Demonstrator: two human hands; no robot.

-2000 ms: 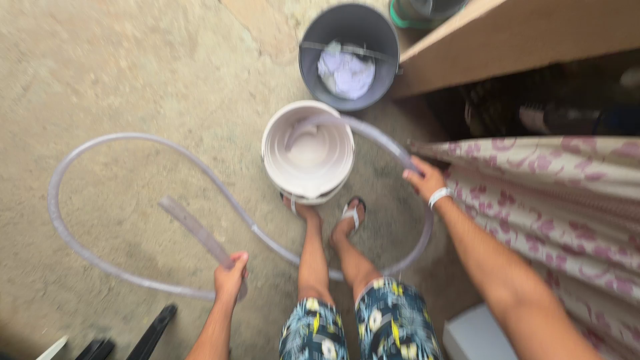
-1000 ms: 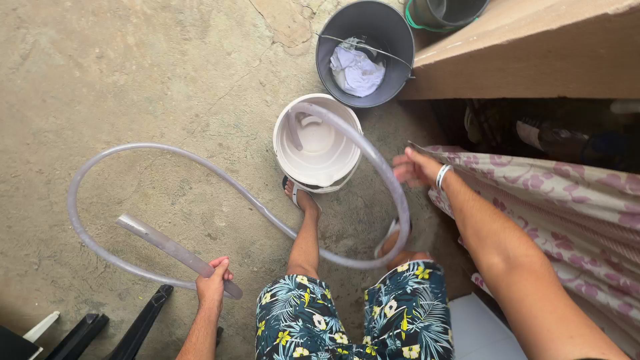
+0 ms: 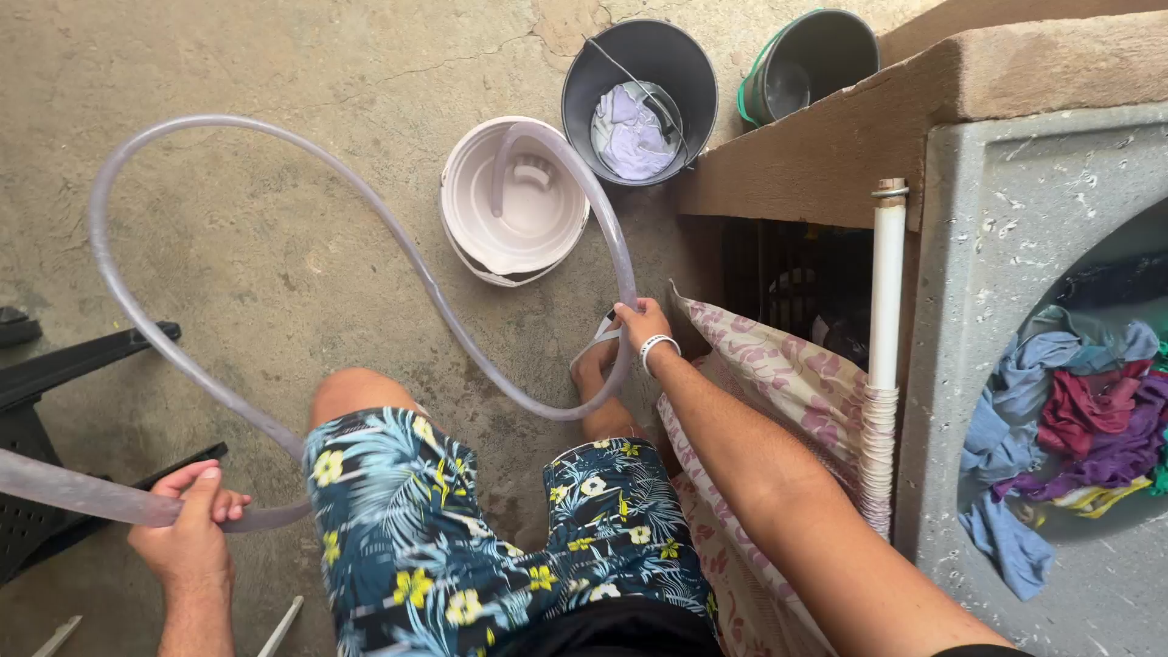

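A long translucent plastic hose [image 3: 401, 239] loops over the floor. My left hand [image 3: 190, 522] grips it near one end, at the lower left, and that end runs out of view at the left edge. My right hand [image 3: 643, 330], with white bands at the wrist, has its fingers closed on the hose just right of a white bucket [image 3: 456, 224]. The other end of the hose curves down inside this bucket. Behind it to the right, a dark grey bucket [image 3: 581, 100] with a wire handle holds pale wet cloth [image 3: 631, 132].
Another dark bucket [image 3: 829, 55] stands at the top right. A grey stone-like basin [image 3: 949, 328] with colourful clothes [image 3: 1086, 411] in water is on the right, beside a white pipe [image 3: 887, 301] and a floral curtain [image 3: 785, 356]. Black plastic furniture legs [image 3: 82, 370] lie at the left.
My right hand, apart from the hose one second ago, now grips it. The view has shifted right, bringing the basin into sight. The hose end stays in the white bucket.
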